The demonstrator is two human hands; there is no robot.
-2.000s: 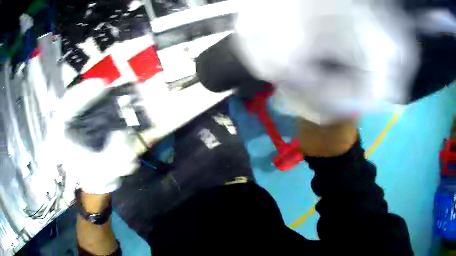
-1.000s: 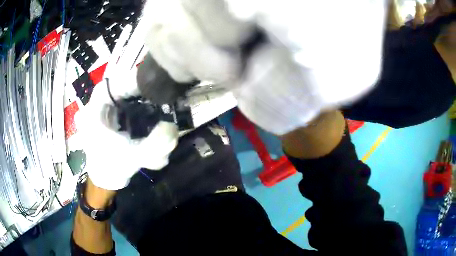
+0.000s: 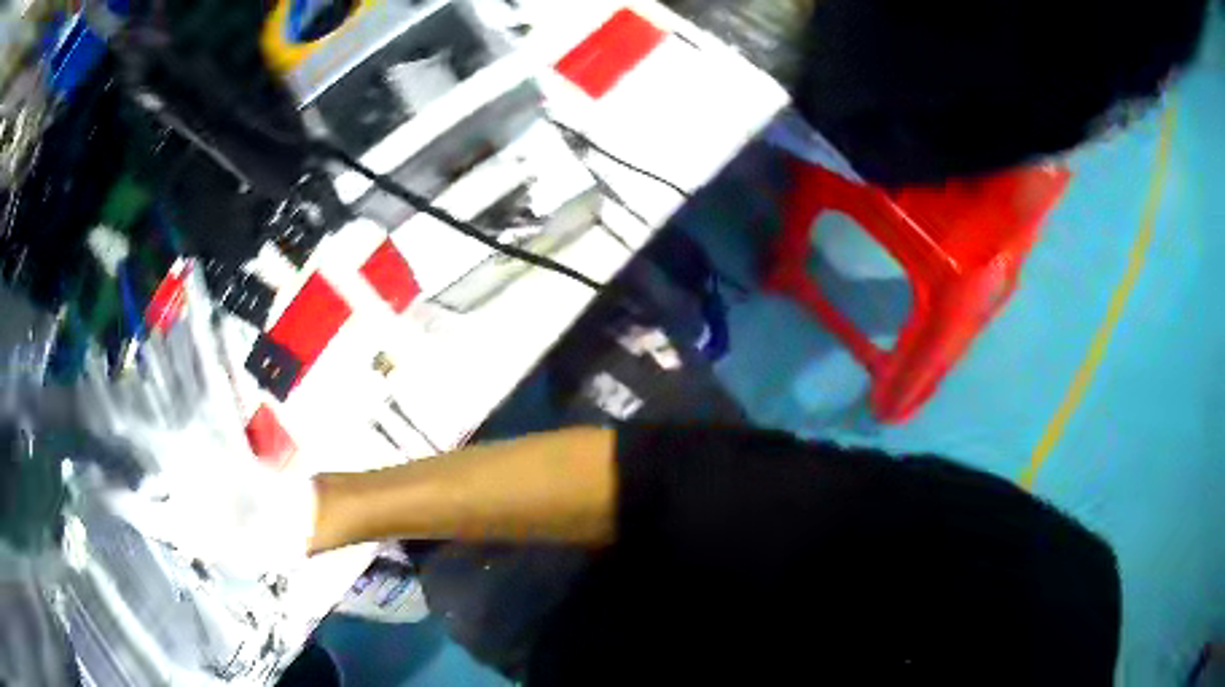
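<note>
My right hand (image 3: 249,503), in a white glove, reaches across to the left side of the bench, over the long silver-grey profiles (image 3: 101,591). It is blurred and overexposed, so its fingers and anything in them cannot be made out. My left hand cannot be seen. A small black plastic part (image 3: 274,365) lies on the white bench top beside a red patch (image 3: 312,326). Two thin dark sticks, maybe tweezers (image 3: 403,427), lie near the bench edge.
A white-grey box (image 3: 517,242) stands right of the red patches, with a black cord (image 3: 464,226) crossing above it. A yellow ring (image 3: 289,43) is at the back. A red stool (image 3: 927,289) stands on the blue floor. A dark-clothed person (image 3: 994,67) is partly visible at upper right.
The view has swung right. My right hand has moved from above the bench to the profiles at left, and the dark tool no longer shows. My left hand and its black part have left view.
</note>
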